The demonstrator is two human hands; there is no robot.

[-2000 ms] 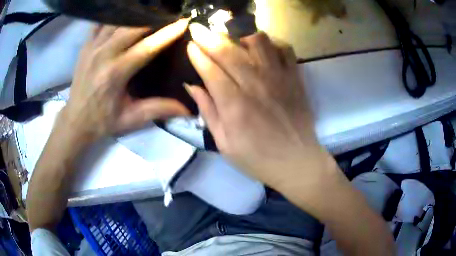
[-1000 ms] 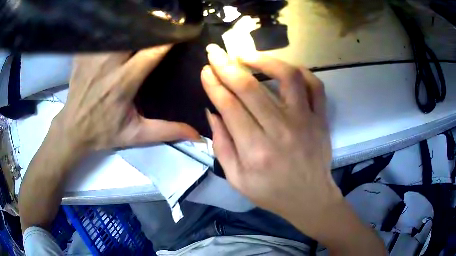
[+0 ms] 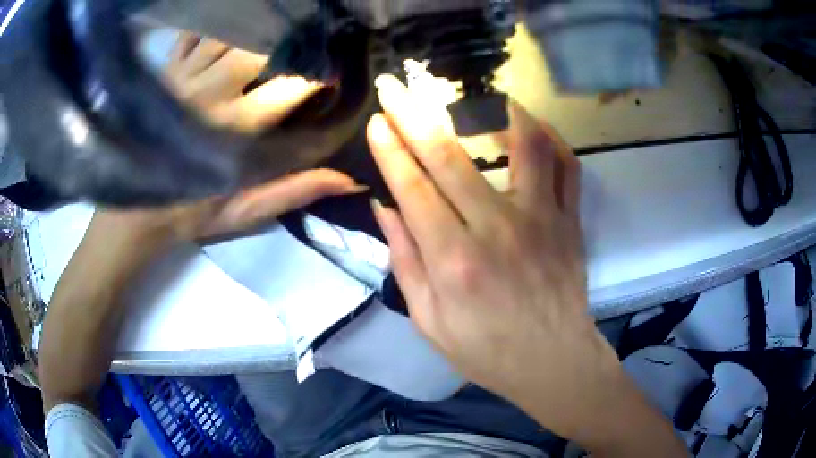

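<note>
My right hand [image 3: 483, 250] lies flat with its fingertips at the lit spot under the sewing machine head [image 3: 429, 40], pressing on a black fabric piece [image 3: 353, 148]. My left hand [image 3: 268, 192] lies on the left side of the black piece, thumb pointing right; the dark machine part in front hides much of it. Pale fabric panels [image 3: 286, 273] with a dark edge strip and a small white strip [image 3: 306, 365] extend from the black piece over the table's front edge. The needle cannot be made out in the glare.
The white table has a grey front edge [image 3: 689, 275]. Black scissor handles [image 3: 760, 192] lie at the right. Pale pieces with black bands [image 3: 667, 380] are heaped at the lower right. A blue plastic basket [image 3: 201, 416] is below the table at left.
The view has shifted, and the dark machine part now covers much of my left hand. My right fingers stay on the black piece, with the forefinger now raised apart from the others.
</note>
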